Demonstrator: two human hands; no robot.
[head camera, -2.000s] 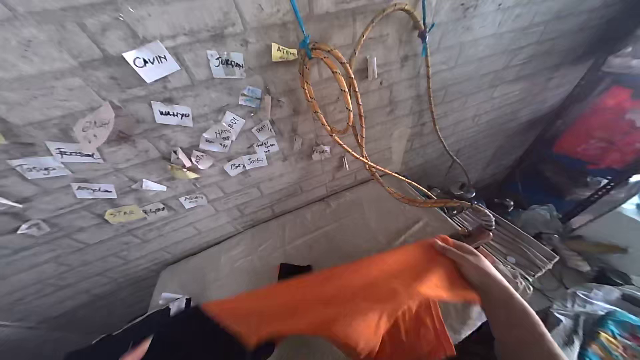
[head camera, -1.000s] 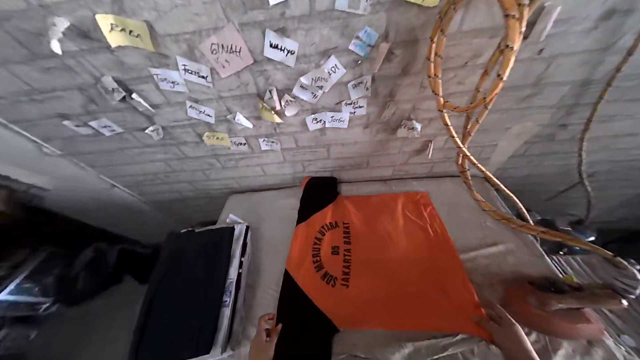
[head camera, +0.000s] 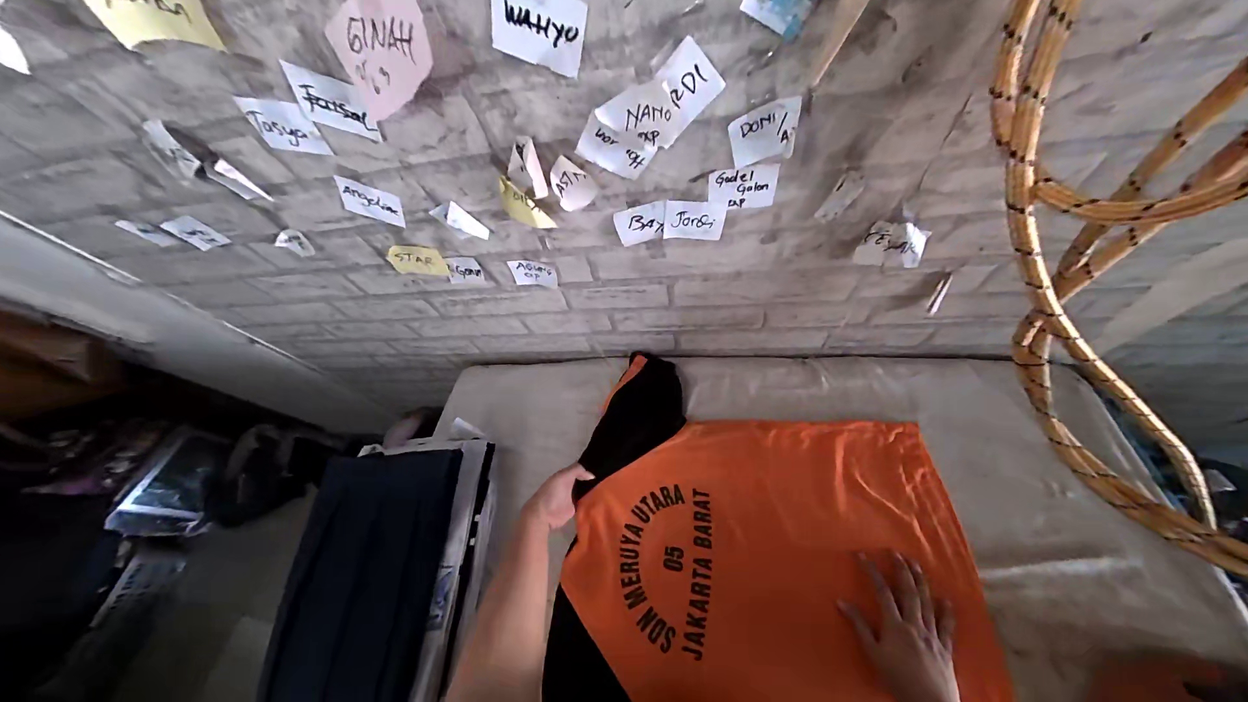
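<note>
An orange shirt (head camera: 799, 526) with black sleeves and dark printed lettering lies spread on a padded, cloth-covered table (head camera: 1033, 487). My left hand (head camera: 560, 495) is at the shirt's collar side, by the upper black sleeve (head camera: 639, 419), its thumb and fingers closed on the cloth edge. My right hand (head camera: 907, 614) rests flat on the orange body, fingers spread, holding nothing. The shirt's lower part runs out of view at the bottom.
A stack of dark folded cloth (head camera: 366, 565) stands left of the table. Orange-and-black cord or hose (head camera: 1038, 195) hangs in loops at the right. Paper notes with handwriting (head camera: 370, 200) are stuck on the brick-patterned wall behind. Plastic-wrapped items (head camera: 161, 483) lie at the far left.
The shirt, held up and bunched two seconds ago, now lies spread. My left hand has moved up to the collar side. My right hand has gone from the hem corner onto the orange body.
</note>
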